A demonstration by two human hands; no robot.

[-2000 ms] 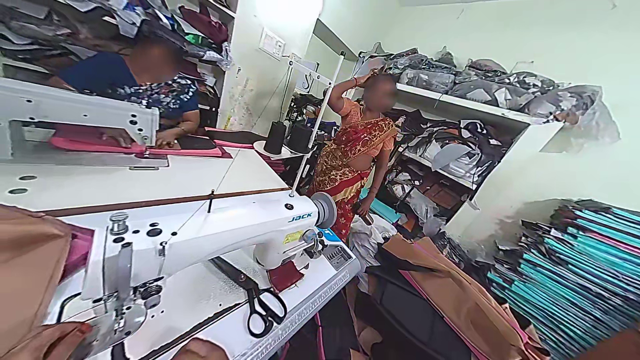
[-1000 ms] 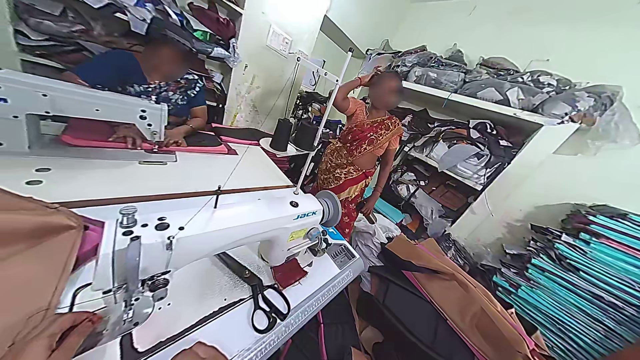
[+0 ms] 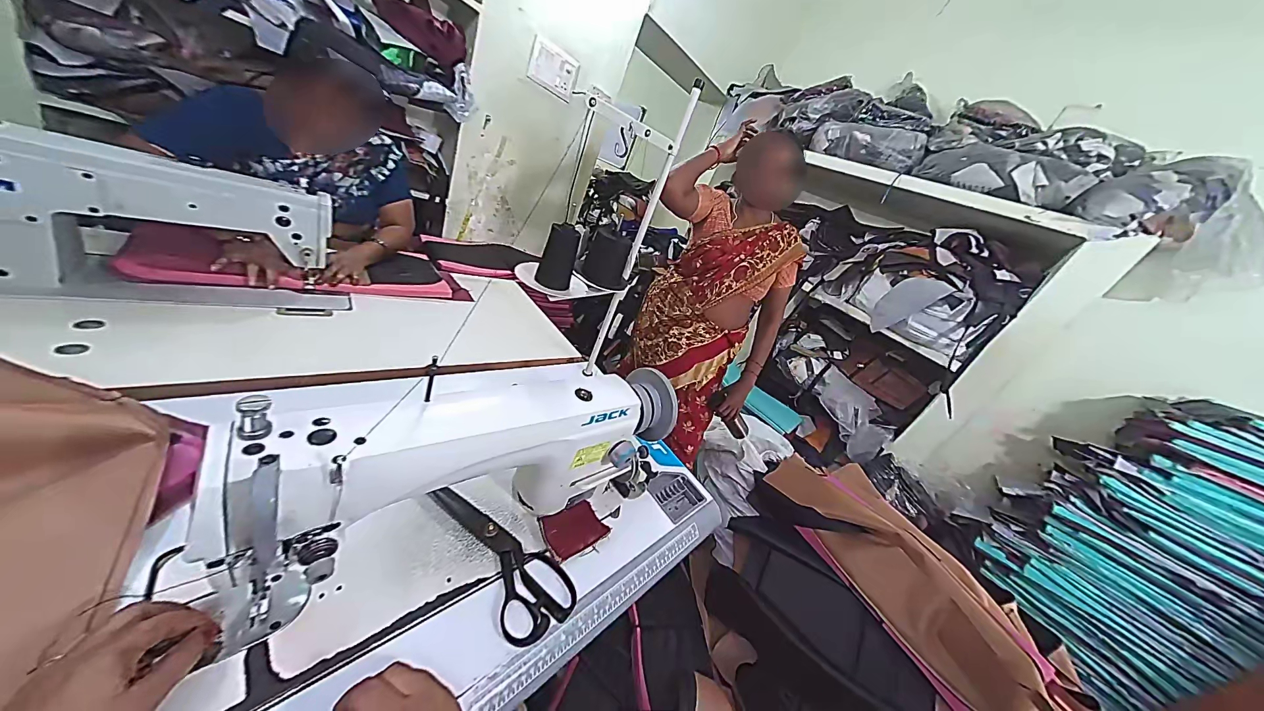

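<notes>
A white Jack sewing machine (image 3: 444,434) stretches across the table before me. My left hand (image 3: 128,652), at the lower left, has its fingertips together beside the needle area; a thread runs near them, but whether they pinch it is unclear. Brown fabric with a pink edge (image 3: 69,474) lies left of the machine head, next to that hand. Only the top of my right hand (image 3: 397,689) shows at the bottom edge, its fingers hidden. Black-handled scissors (image 3: 509,568) lie under the machine arm, next to a dark red fabric scrap (image 3: 575,531).
Across the table a co-worker guides pink-and-black fabric (image 3: 188,259) under another sewing machine (image 3: 178,197). A person stands beyond the black thread cones (image 3: 559,259). Brown and black pieces (image 3: 869,553) lie at right, near a stack of turquoise-edged pieces (image 3: 1136,553). Shelves (image 3: 948,197) hold wrapped bundles.
My left hand has shifted a little at the needle area. The standing person keeps one raised hand at the head. Scissors and red scrap stay where they were.
</notes>
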